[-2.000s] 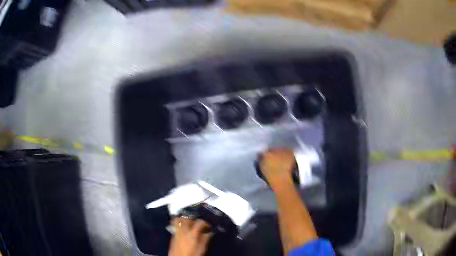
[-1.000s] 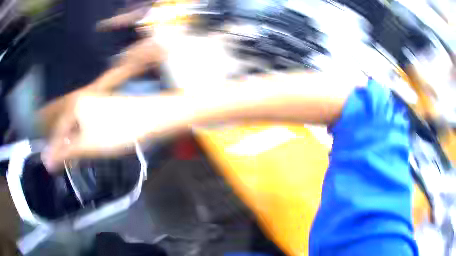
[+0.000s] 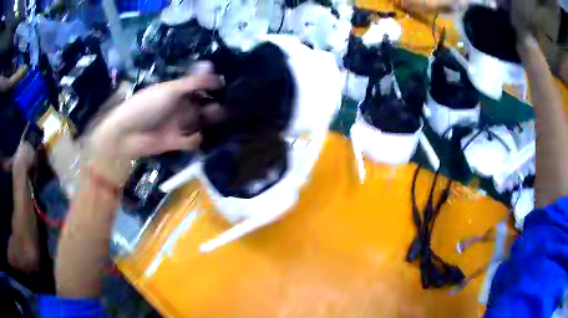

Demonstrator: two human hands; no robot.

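Note:
My left hand [image 3: 146, 121], blurred, grips the black part [image 3: 258, 87] of a white camera housing at centre left. The white shell [image 3: 252, 208] is tilted, its dark open side showing and its antennas [image 3: 240, 236] pointing down-left over the orange bench. My right hand [image 3: 526, 22] is blurred and partly cut off at the top right. It is on the black part of another white camera housing [image 3: 486, 71]; the fingers are hard to make out.
Two white housings [image 3: 386, 140] with black parts stand on the green area behind the orange bench [image 3: 349, 248]. A black cable with plugs [image 3: 426, 248] lies on the bench. White covers [image 3: 489, 149] lie at right. Another person's arm [image 3: 23, 211] is at far left.
The view has swung from the black bin on the floor to the orange bench. Both hands are now raised over the bench side with the housings.

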